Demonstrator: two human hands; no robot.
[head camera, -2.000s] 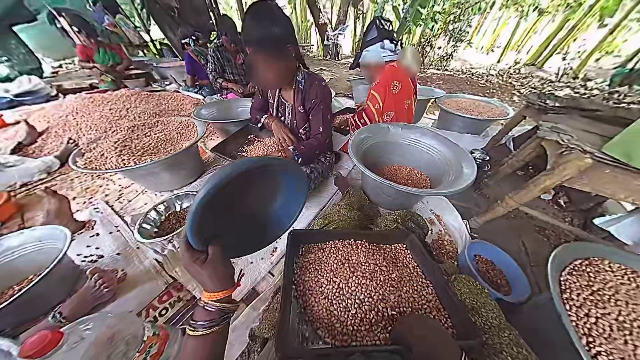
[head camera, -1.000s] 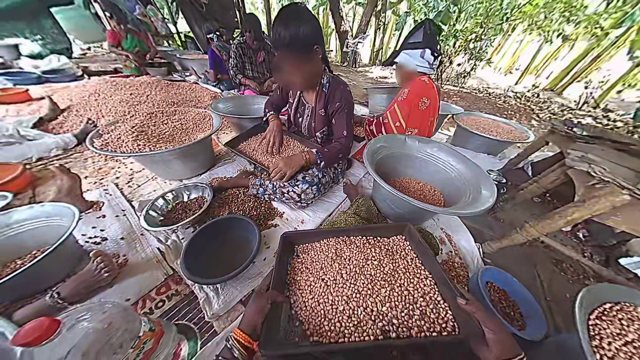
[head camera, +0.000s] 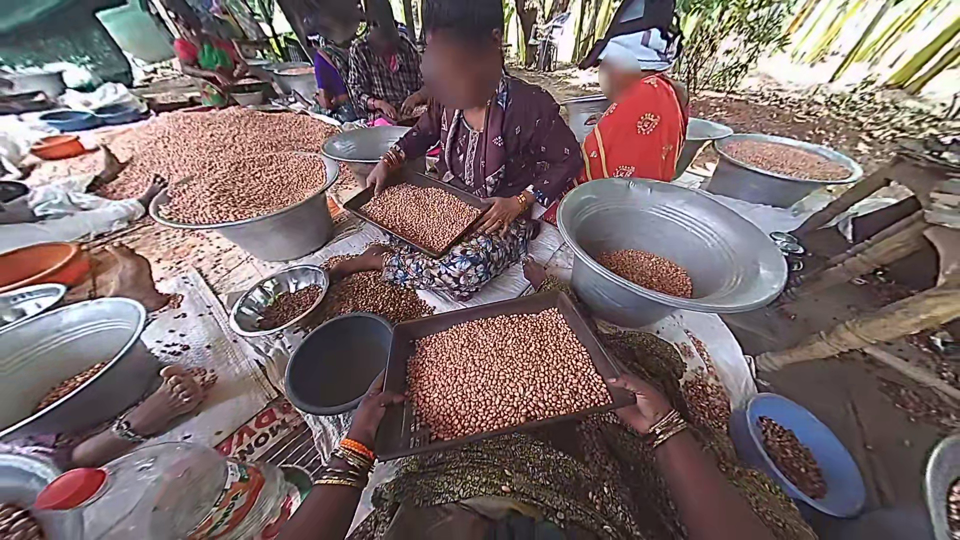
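Observation:
A dark rectangular tray (head camera: 387, 420) full of shelled nuts, likely peanuts (head camera: 502, 371), is held above my lap, its left side lower in view. My left hand (head camera: 373, 412) grips the tray's left edge, and my right hand (head camera: 643, 403) grips its right edge; the fingers under it are partly hidden. Just left of the tray stands an empty-looking dark plastic basin (head camera: 337, 367). Beyond the tray, a large metal basin (head camera: 720, 247) holds some nuts at the bottom. A steel bowl (head camera: 247, 307) of darker nuts sits behind the dark basin.
Opposite me a person (head camera: 487, 142) holds a similar tray (head camera: 480, 212) of nuts. Other people sit farther back. A heaped metal basin (head camera: 285, 225) stands at left. Near me are a plastic jar with a red lid (head camera: 71, 487), a blue basin (head camera: 840, 472) and a wooden frame (head camera: 870, 326).
My left hand has let go of the dark basin, now set down at left, and both hands hold the tray, which has tilted and shifted. The person opposite has raised their tray.

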